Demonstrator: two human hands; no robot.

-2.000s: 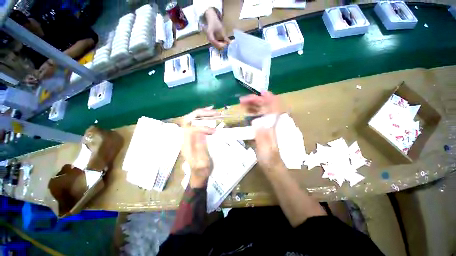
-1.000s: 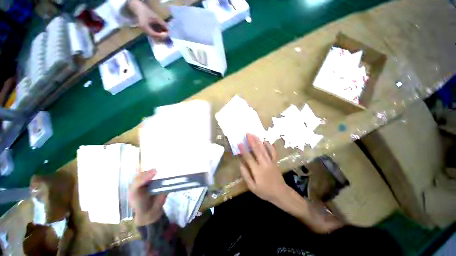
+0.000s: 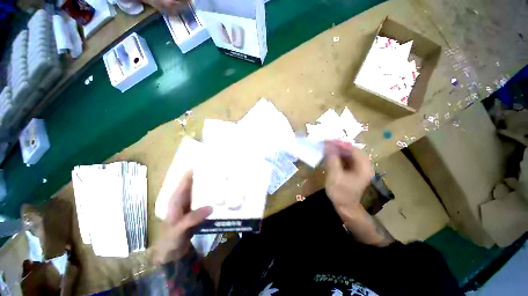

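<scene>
My left hand (image 3: 180, 222) grips a white retail box (image 3: 231, 185) with a product picture and a black strip at its bottom; its top flaps stand open. My right hand (image 3: 347, 170), slightly blurred, holds a small white paper (image 3: 310, 151) between thumb and fingers, to the right of the box. A pile of white leaflets (image 3: 269, 124) lies behind the box, partly hidden by it. Loose small cards (image 3: 336, 126) lie just beyond my right hand. Flat carton blanks (image 3: 107, 208) lie fanned at the left.
A brown tray box (image 3: 425, 72) of red-and-white cards stands at the right. The green conveyor (image 3: 191, 87) carries low white trays (image 3: 130, 62) and an erected carton (image 3: 234, 29). A co-worker's hand is at the top edge. A torn brown carton (image 3: 49, 243) sits at the left.
My right hand has lifted away from the leaflet pile with a small white paper. My left hand still holds the box, now turned with its picture face showing. The view has shifted slightly.
</scene>
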